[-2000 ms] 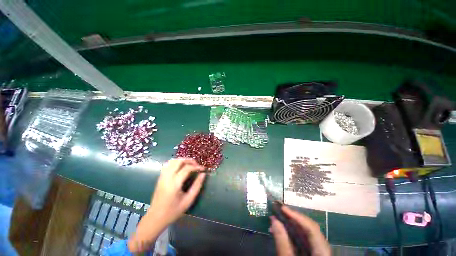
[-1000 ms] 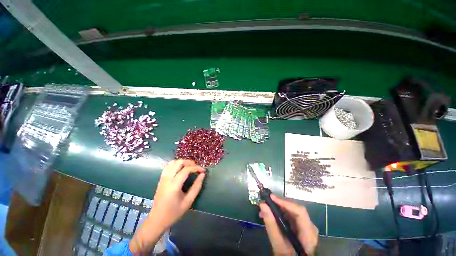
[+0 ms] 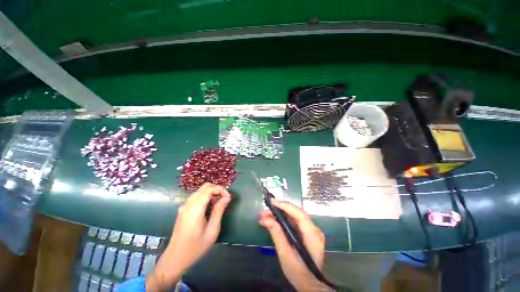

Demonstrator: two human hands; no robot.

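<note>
My right hand (image 3: 296, 236) holds a black soldering iron (image 3: 285, 225). Its thin tip points up and left, beside the circuit board and right of the red pile. The small circuit board (image 3: 276, 183) lies on the bench, its lower part hidden by my right hand and the iron. My left hand (image 3: 196, 225) is at the front edge of the pile of red components (image 3: 210, 166), with thumb and fingertips close together. Whether a small part is between them cannot be told.
Pink-white components (image 3: 120, 157) lie left, beyond them clear plastic trays (image 3: 28, 148). Overlapping boards (image 3: 251, 138) lie behind. Right are a pale sheet (image 3: 376, 202) with dark pieces (image 3: 329, 185), a fan (image 3: 316, 111), a white tub (image 3: 362, 126), the soldering station (image 3: 413, 137) and a pink-white device (image 3: 445, 218).
The view has shifted right, so bench items appear farther left. The iron tip, over the board a second ago, is now off its upper left side. My left hand's fingertips have stayed near the red pile.
</note>
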